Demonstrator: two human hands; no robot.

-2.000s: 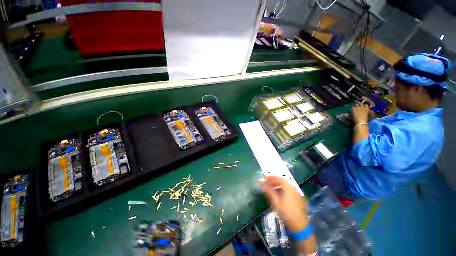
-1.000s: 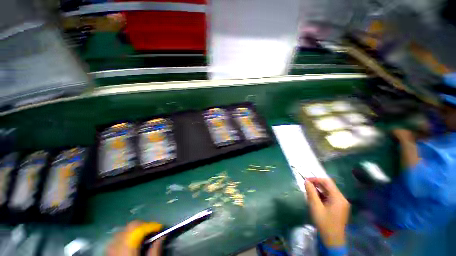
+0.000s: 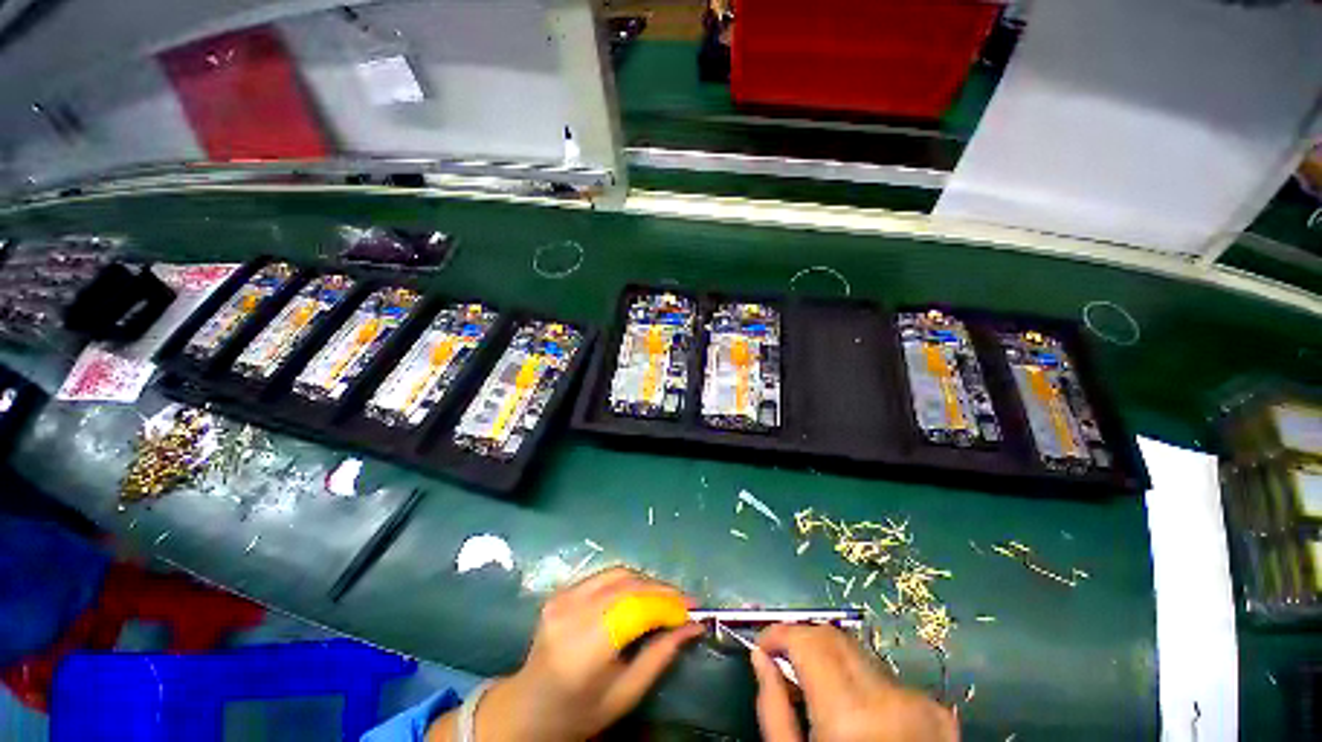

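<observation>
A phone unit [image 3: 783, 616] is held edge-on just above the green mat, seen as a thin dark and white bar. My left hand [image 3: 602, 645], with a yellow finger cot [image 3: 642, 618] on one digit and a pale band at the wrist, grips its left end. My right hand [image 3: 841, 689] is at the near side of the unit, closed on a thin metal tool, apparently tweezers [image 3: 740, 636], whose tip points left at the unit's edge. The fingers hide the unit's right end and most of the tool.
A black phone tray [image 3: 855, 457] holds four opened units with an empty slot between; another tray [image 3: 500, 476] to its left holds several. Loose yellow slivers [image 3: 906, 580] lie beyond my right hand. A dark stick [image 3: 374, 548], white disc [image 3: 484, 552], white paper strip [image 3: 1192, 594] and blister tray [image 3: 1290, 507] also show.
The view has swung left, and the other person is out of the picture. My right hand has come from the white strip to the unit, beside my left hand.
</observation>
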